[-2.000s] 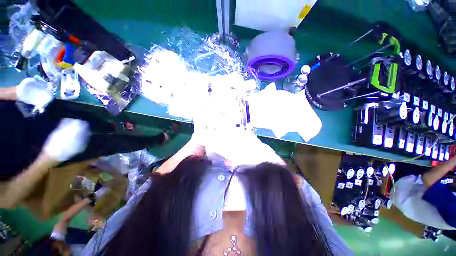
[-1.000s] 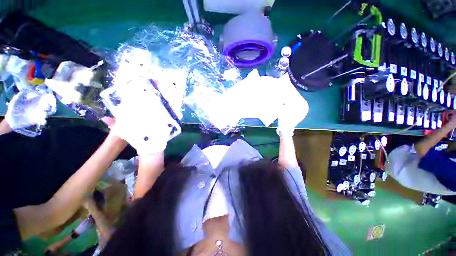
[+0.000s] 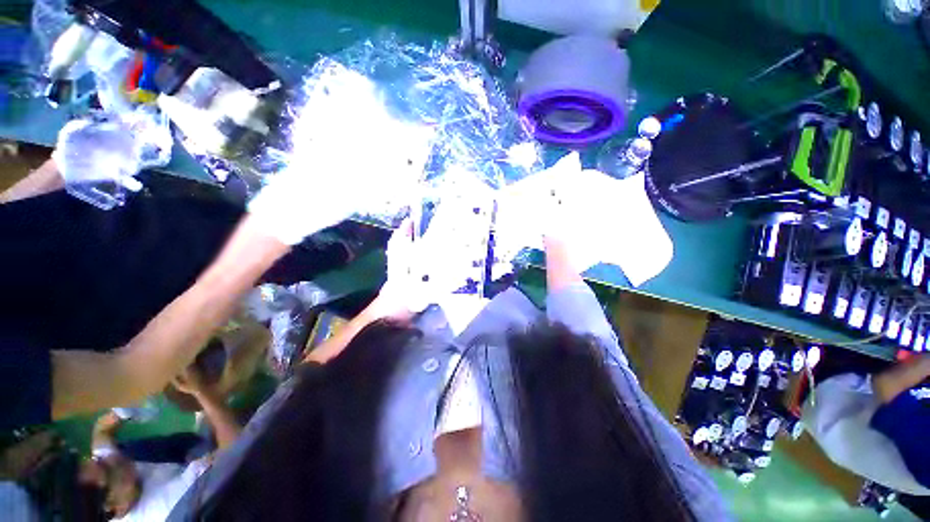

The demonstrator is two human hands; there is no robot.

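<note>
My left hand, in a white glove, holds a stack of pale rectangular housings with dark spots and a dark edge, in front of my chest. My right hand, also white-gloved, is just right of the housings, at the left end of the white sheets. Glare washes out its fingers, so I cannot tell if it grips anything. Crinkled clear bags lie behind my hands. A bright white heap lies to the left, its pieces lost in glare.
A tape roll with purple core stands behind the sheets. A round black object, a green-handled tool and rows of black units are right. Another person's arm reaches over the heap from the left. A dark bag lies back left.
My left hand and the housings have moved right to my front. My right hand has moved left from the middle of the sheets. The other person's arm reaches farther in over the heap.
</note>
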